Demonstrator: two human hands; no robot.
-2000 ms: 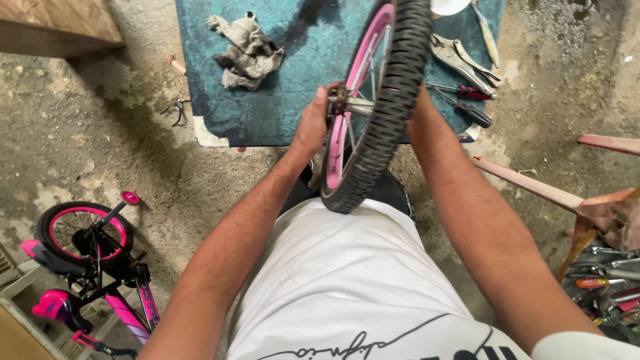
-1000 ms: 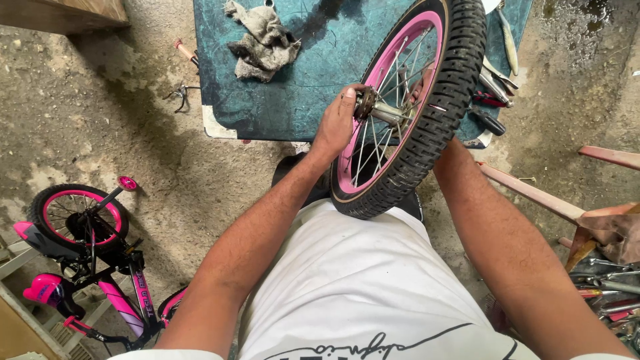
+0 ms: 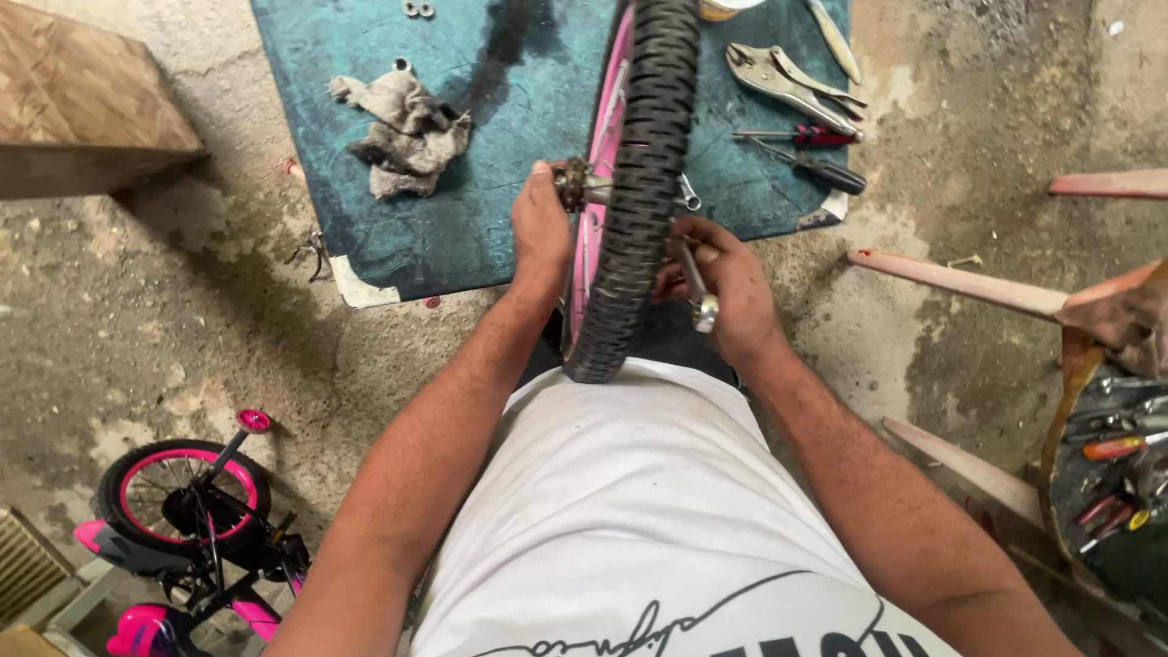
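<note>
A small bicycle wheel with a pink rim and knobby black tire [image 3: 648,164] stands on edge between my arms, its lower end against my white shirt. My left hand [image 3: 543,224] grips the hub [image 3: 584,185] at the axle end on the wheel's left side. On the other side, my right hand [image 3: 730,283] holds a metal wrench [image 3: 698,287]; its fingertips are partly hidden behind the tire. Another wrench end [image 3: 689,192] shows on the blue-green tabletop [image 3: 456,237] just right of the tire. A grey rag [image 3: 406,137] lies crumpled on the left of the tabletop.
Locking pliers [image 3: 785,87], a red-handled screwdriver [image 3: 812,136] and a black-handled one [image 3: 830,173] lie at the table's right. A pink and black child's bicycle [image 3: 187,511] is on the floor at lower left. A tool tray [image 3: 1058,456] and a wooden block [image 3: 91,100] flank the table.
The wheel has turned from showing its spokes to nearly edge-on. My right hand, mostly hidden behind the wheel before, now shows beside the tire with a wrench in it.
</note>
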